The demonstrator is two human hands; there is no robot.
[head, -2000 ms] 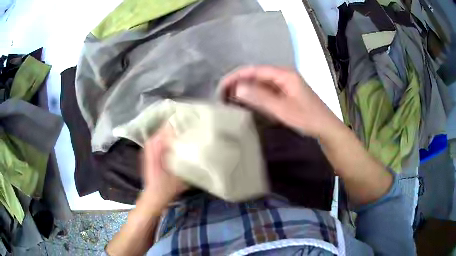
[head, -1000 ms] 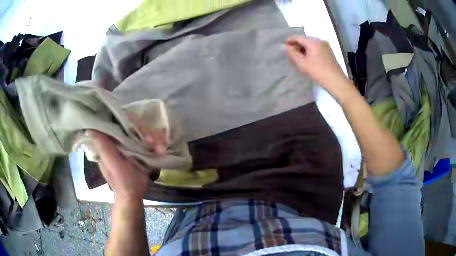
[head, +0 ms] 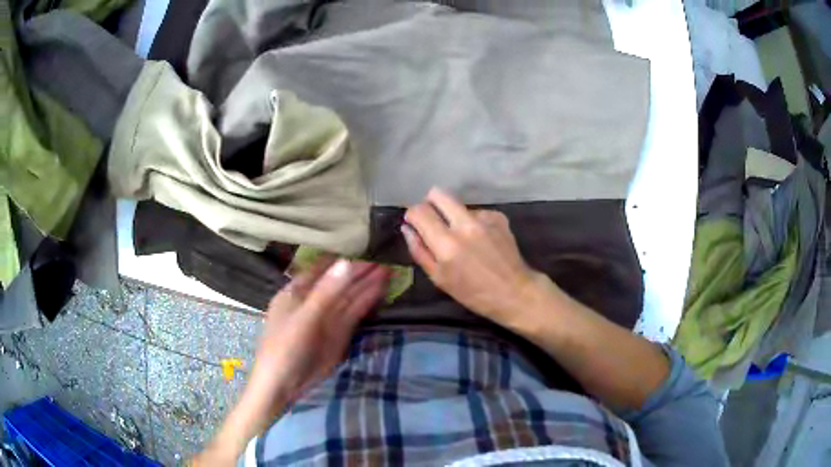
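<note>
A grey body panel (head: 510, 119) lies spread over the table, joined by a straight seam to a dark brown panel (head: 583, 246) near my body. A beige piece (head: 237, 191) lies bunched on the left part of the garment. My left hand (head: 328, 296) lies over a small lime patch (head: 399, 283) on the brown panel and covers part of it; whether it grips cloth is hidden. My right hand (head: 465, 251) is on the brown panel just below the seam, fingers bent; I cannot tell whether it pinches cloth.
Grey and lime garments (head: 46, 155) hang at the table's left edge. A similar pile (head: 738, 246) is beyond the right edge. A blue crate (head: 68, 433) and a small yellow object (head: 231, 368) are on the speckled floor (head: 173, 337).
My left hand has released the beige piece, which now lies on the garment, and moved right onto the lime patch. My right hand has come from the grey panel's upper right down to the brown panel.
</note>
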